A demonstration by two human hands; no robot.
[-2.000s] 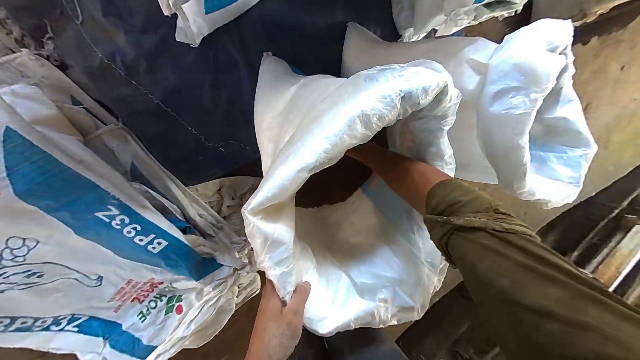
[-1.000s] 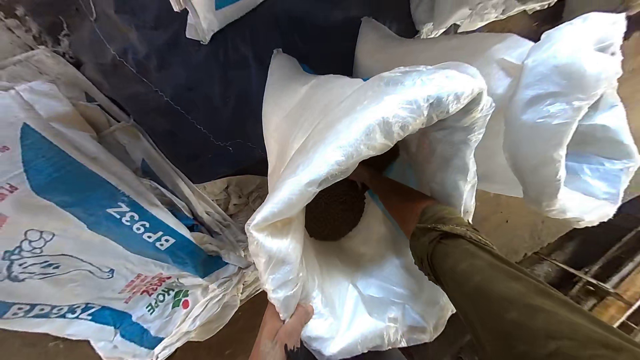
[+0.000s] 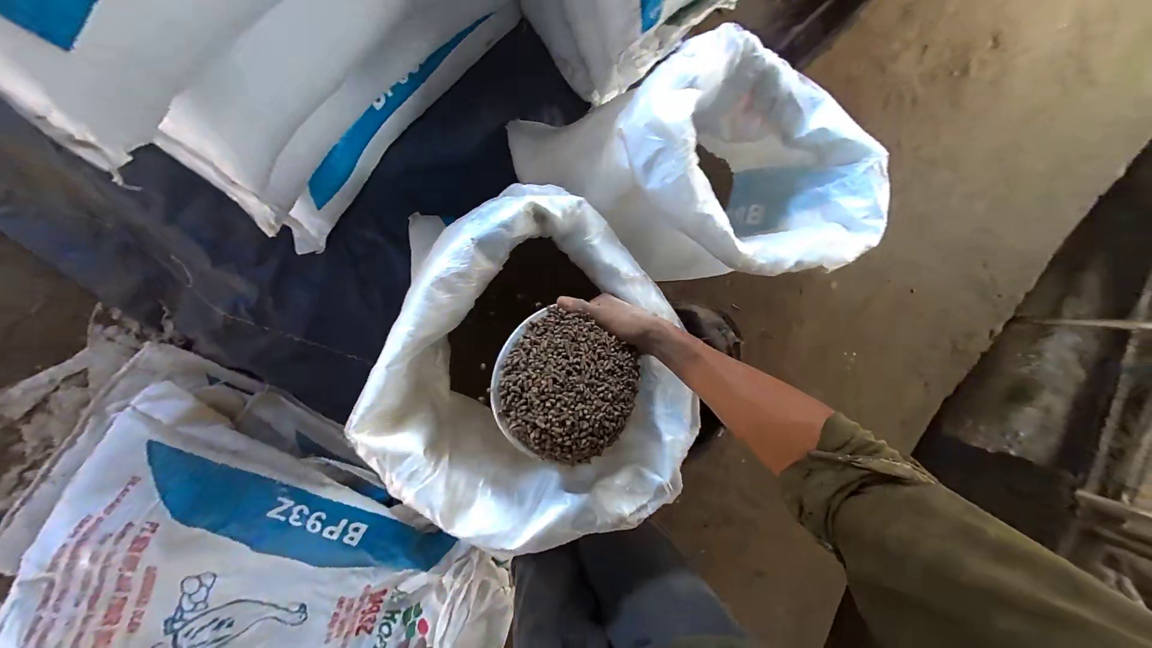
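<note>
My right hand (image 3: 621, 322) grips the rim of a round, pale bowl (image 3: 498, 396) heaped with brown feed pellets (image 3: 569, 385). The bowl is over the mouth of an open white woven sack (image 3: 522, 513) whose rim is rolled outward. The sack's inside is dark on the left, and a few loose pellets show beside the bowl. My left hand is out of view. Behind and to the right leans a second open white sack (image 3: 666, 135), with brown material partly visible inside.
Printed feed sacks (image 3: 243, 540) lie flat at the lower left. Full white sacks (image 3: 243, 99) rest on a dark sheet (image 3: 252, 279) at the upper left, another (image 3: 598, 45) at the top. A rough ledge edge (image 3: 1017, 288) and poles (image 3: 1116, 405) are at the right.
My right hand was inside the sack and has come up to its mouth with the filled bowl. My left hand, earlier on the sack's near rim, has left the view. The view has shifted.
</note>
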